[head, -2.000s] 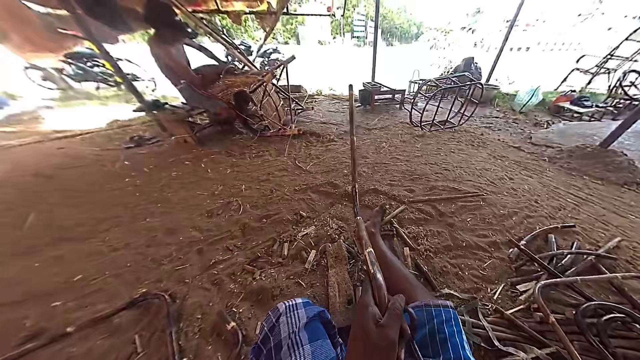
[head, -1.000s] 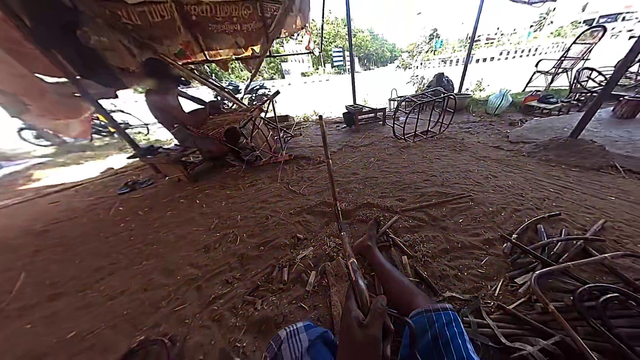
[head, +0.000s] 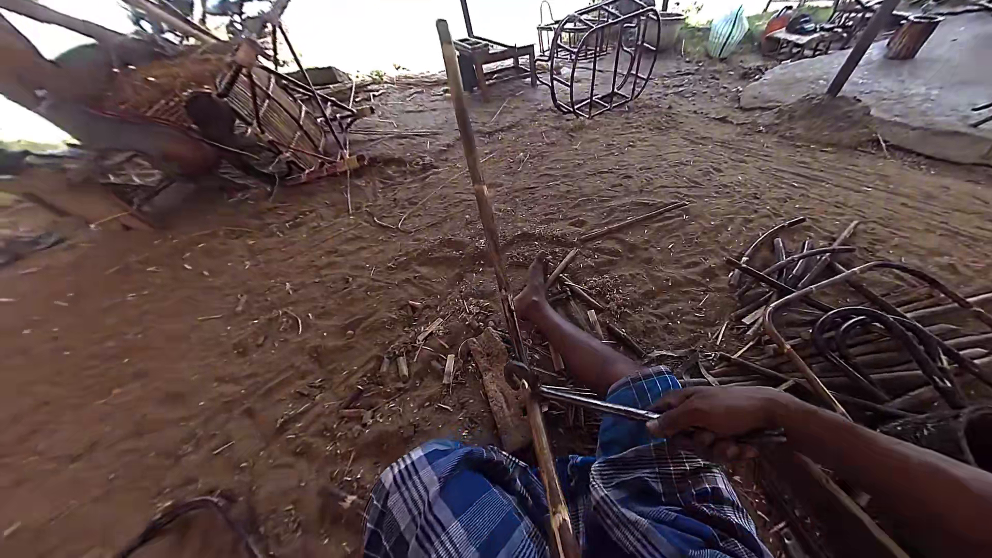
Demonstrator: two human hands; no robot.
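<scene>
My right hand grips the handles of a pair of metal pincers at the lower right. The pincers' head meets a long cane pole near its lower part. That pole stands up and leans slightly left, running down between my legs over the blue checked cloth that I wear. A flat wooden board lies on the ground just behind the pole. My left hand is not in view.
Bent and straight canes are piled at the right. Cut pieces and shavings litter the sandy ground. A person works at a woven cane piece at upper left. A round cane frame and a small wooden bench stand farther back.
The hand that was on the pole's lower part in the earlier frames no longer shows there. My right hand now holds the pincers out to the right, their head at the pole.
</scene>
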